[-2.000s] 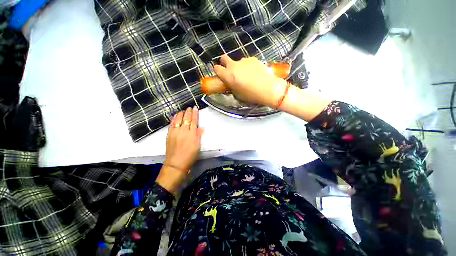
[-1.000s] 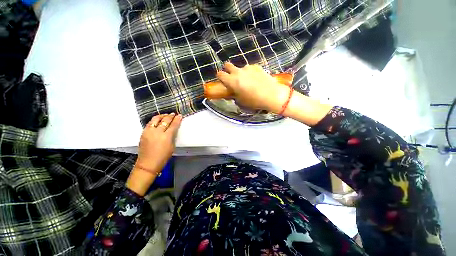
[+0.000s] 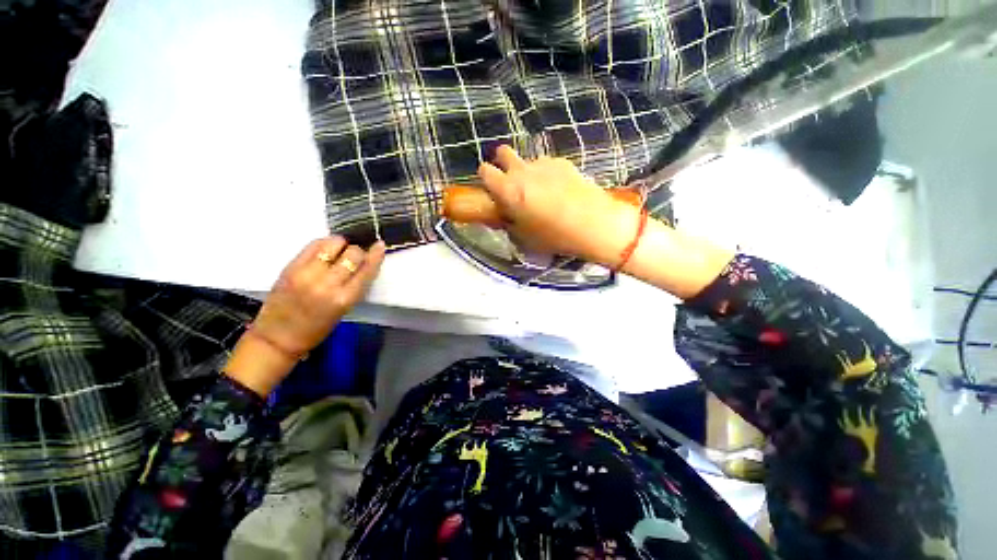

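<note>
The black plaid garment (image 3: 394,120) lies spread on the white-covered pressing table (image 3: 208,142), its straight hem running near the front edge. My right hand (image 3: 558,213) is closed around the orange-brown handle of the steam iron (image 3: 514,260). The iron's pointed silver sole faces left and rests at the hem; the cloth under it is hidden. My left hand (image 3: 323,287) is at the hem's left corner, left of the iron's tip, with its fingertips pinching the cloth edge.
Plaid garments (image 3: 66,383) are heaped at the lower left, below the table's edge. A dark hose (image 3: 754,77) and a pale support arm (image 3: 842,88) run from the iron to the upper right. Black cloth (image 3: 836,142) lies at the right. Cables (image 3: 968,328) show at the far right.
The plaid garment has shifted right in the view. My left hand has moved left, from lying flat by the hem to pinching its corner. The iron has stayed near the hem, in my right hand.
</note>
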